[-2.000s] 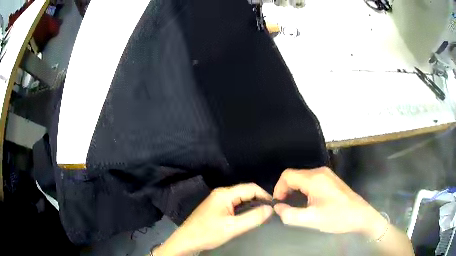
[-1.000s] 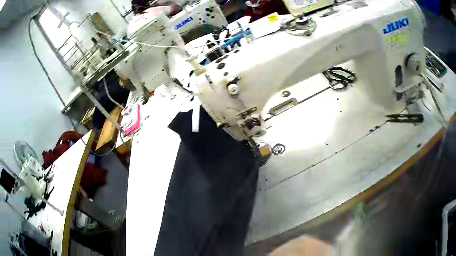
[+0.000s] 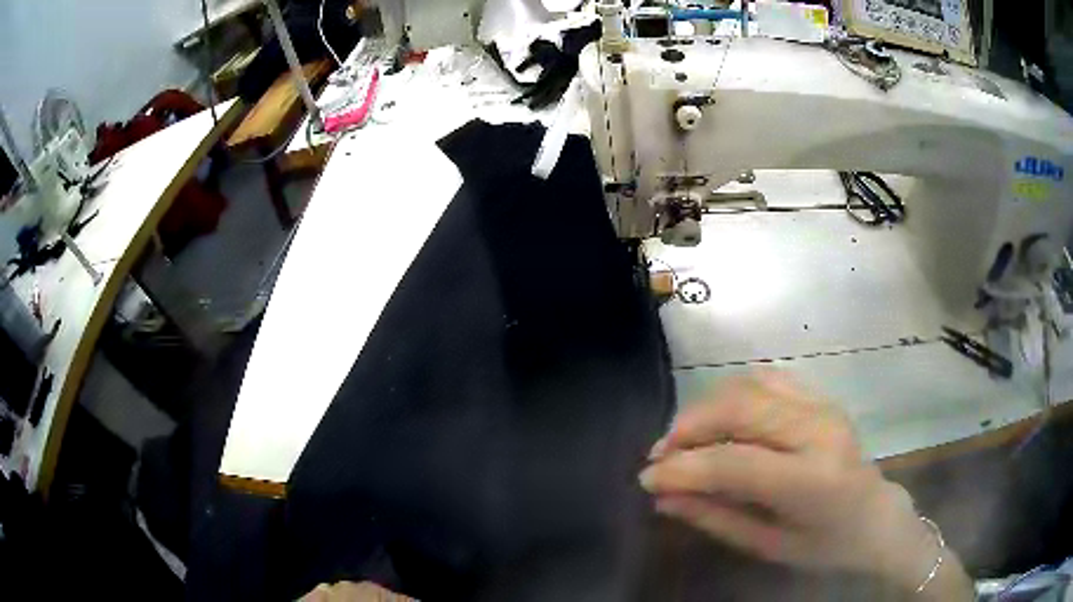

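Note:
Dark garment fabric [image 3: 471, 388] lies over the white machine table from the presser foot area [image 3: 641, 253] down past the front edge. A smoother, blacker strip [image 3: 565, 271] runs along its right side. My right hand [image 3: 777, 476], slightly blurred, pinches the right fabric edge between thumb and fingertips, below the needle area. My left hand [image 3: 357, 592] is mostly cut off by the bottom edge; only a small part shows on the fabric, its fingers hidden. The needle itself is too small to make out.
The off-white sewing machine [image 3: 824, 112] spans the upper right. A white lever [image 3: 551, 147] hangs left of its head. Scissors [image 3: 872, 198] lie behind the arm, thread snips [image 3: 978, 350] at the right. A round metal piece [image 3: 694, 291] sits beside the needle area. Another table [image 3: 118, 247] stands left.
The view has swung down and right since one second ago. My right hand has come into clear view at the fabric edge; two seconds ago both hands pinched the edge together lower down.

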